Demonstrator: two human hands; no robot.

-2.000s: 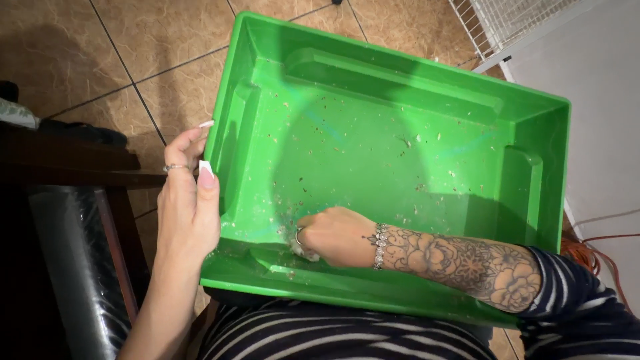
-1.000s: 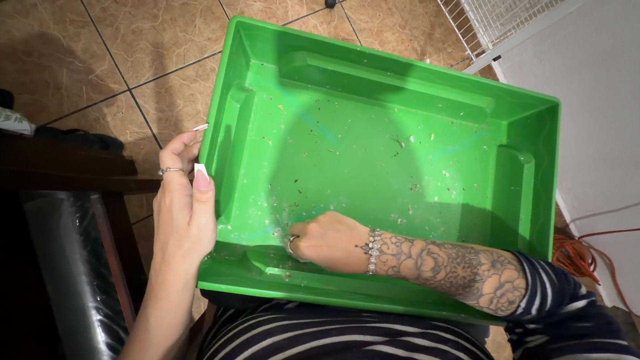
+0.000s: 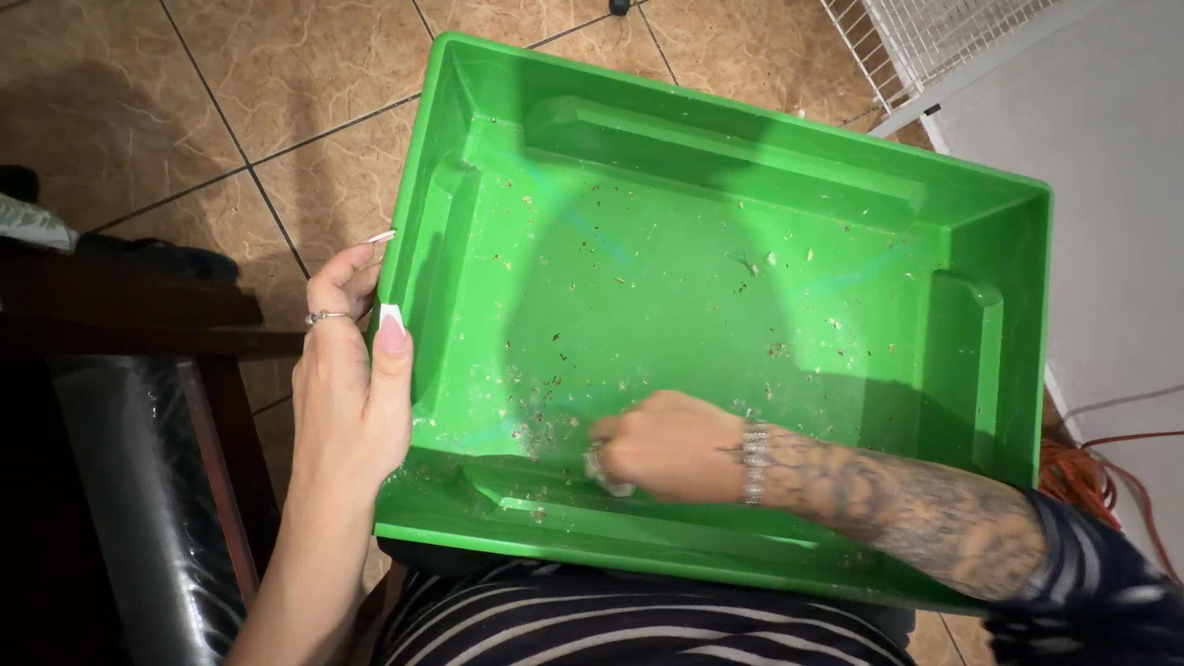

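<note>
A deep green plastic tray [image 3: 647, 277], probably a cage base, is tilted across my lap, with small brown and pale debris scattered over its bottom. My left hand [image 3: 356, 388] grips the tray's left rim, thumb on the near face and fingers behind. Inside the tray, by the near wall, my right hand [image 3: 671, 449] is closed around a crumpled whitish wad [image 3: 606, 476], perhaps tissue or cloth, which shows only in part below the fingers. That hand is slightly blurred. A patch of pale dust [image 3: 532, 430] lies just left of it.
A white wire cage panel [image 3: 934, 37] stands at the upper right beside a pale grey surface [image 3: 1091, 185]. A coiled orange cord [image 3: 1078, 481] lies right of the tray. Dark furniture with a shiny, plastic-like covering [image 3: 139, 499] is at the left. Brown floor tiles [image 3: 120, 102] show behind.
My right hand, closed on the wad, has moved to the right along the tray's near side. My left hand keeps its hold on the left rim.
</note>
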